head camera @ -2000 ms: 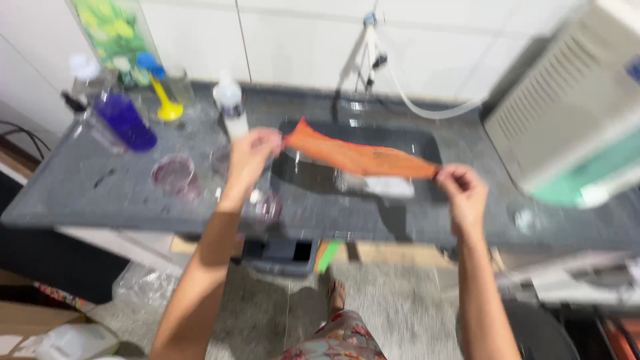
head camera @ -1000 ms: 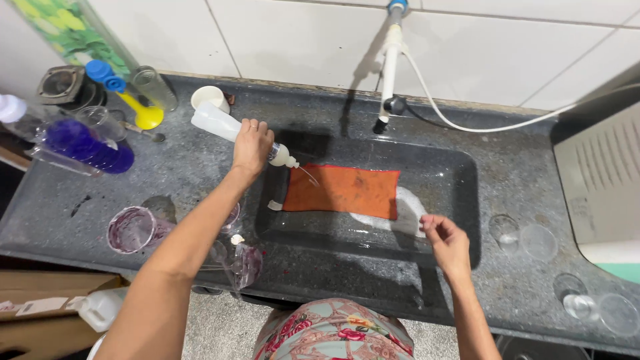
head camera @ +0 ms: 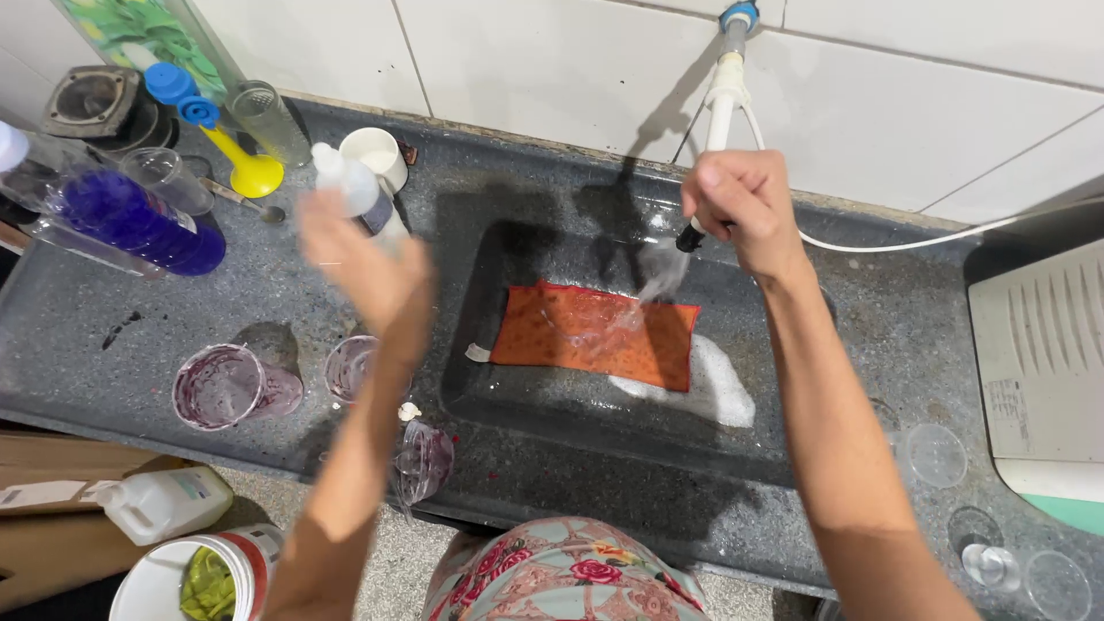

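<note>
An orange cloth (head camera: 595,332) with darker spots lies spread in the grey sink basin (head camera: 552,418), with white suds (head camera: 724,388) at its right edge. Water runs onto it from the black nozzle of a white faucet (head camera: 723,112). My right hand (head camera: 742,203) is closed around the lower part of this faucet. To the left, my left hand (head camera: 366,267) is blurred, its fingers apart, in front of a white squeeze bottle (head camera: 379,216) that stands on the counter; whether they touch is unclear. White foam marks a thin curve across the cloth.
Stained plastic cups (head camera: 220,388) stand left of the basin. Behind them are a white mug (head camera: 375,155), a yellow plunger-like tool (head camera: 254,175) and a bottle of purple liquid (head camera: 138,220). Clear cups (head camera: 936,454) and a beige appliance (head camera: 1048,345) are at the right. A white hose runs along the wall.
The squeeze bottle, earlier tilted over the cloth in my left hand, is now upright on the counter. My right hand has moved up to the faucet, and water now flows.
</note>
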